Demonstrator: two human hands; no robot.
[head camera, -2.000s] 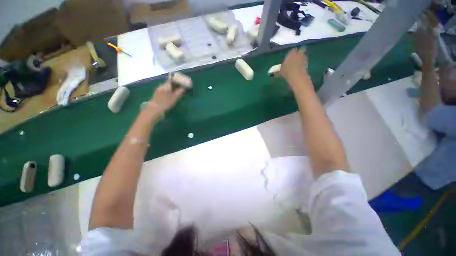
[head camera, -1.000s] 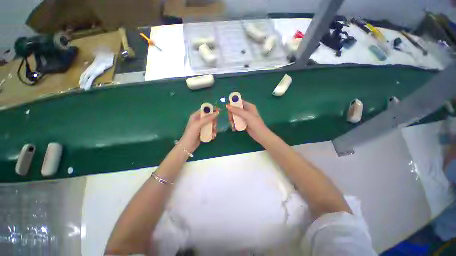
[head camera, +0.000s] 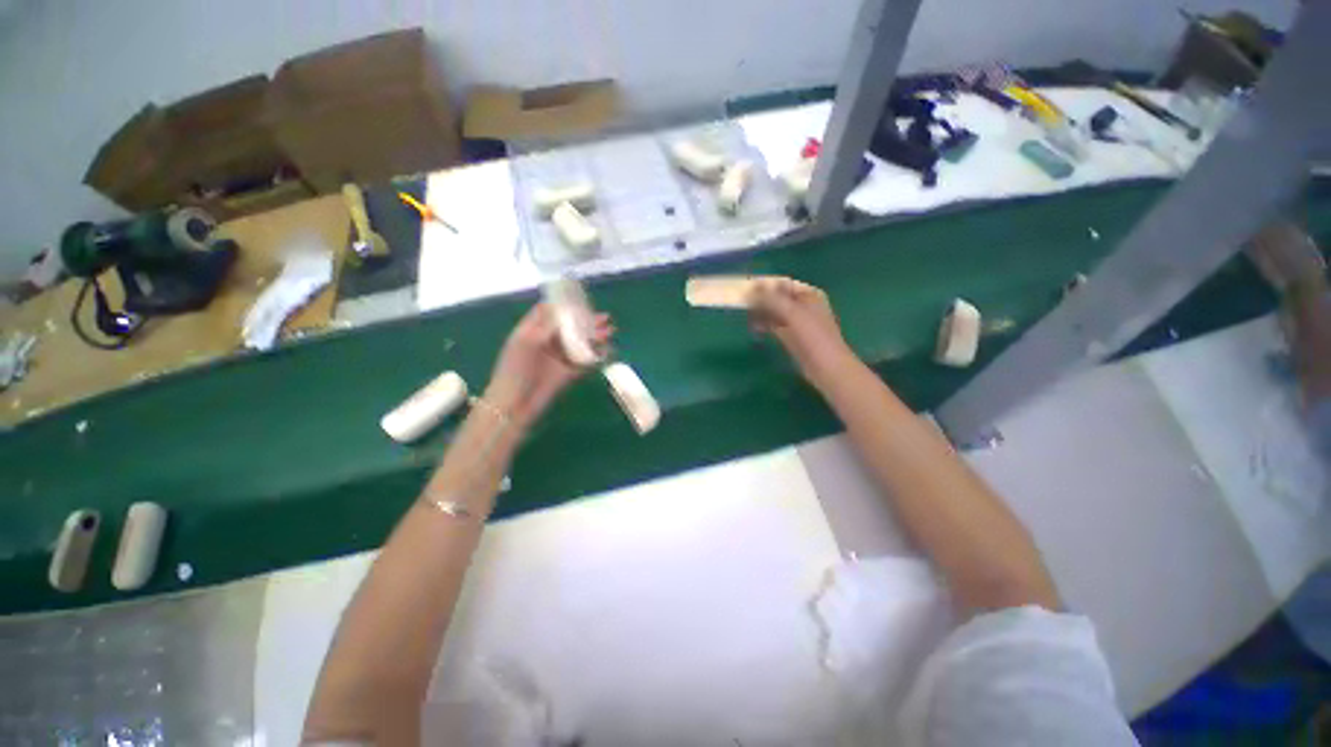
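My left hand (head camera: 543, 361) is over the belt and holds a cream handheld unit (head camera: 571, 321), tilted and slightly blurred. My right hand (head camera: 796, 318) holds another cream unit (head camera: 718, 292) by one end, roughly level and pointing left. A loose cream unit (head camera: 632, 399) lies on the green conveyor belt (head camera: 307, 394) just right of my left wrist. Another unit (head camera: 425, 407) lies on the belt left of my left forearm. Two more units stand side by side at the far left of the belt, one (head camera: 73, 550) showing a dark spot.
Beyond the belt are a clear tray (head camera: 635, 204) with several cream units, an orange tool (head camera: 426, 213), a white glove (head camera: 288, 296) and a dark powered tool (head camera: 146, 270). Grey posts (head camera: 861, 117) rise at the right. Another person's arm (head camera: 1299, 292) shows at the right edge. Clear plastic (head camera: 124, 671) lies near left.
My hands have moved apart and farther over the belt, and the held units have turned so their dark spots no longer show. The loose units near my hands have shifted left in view.
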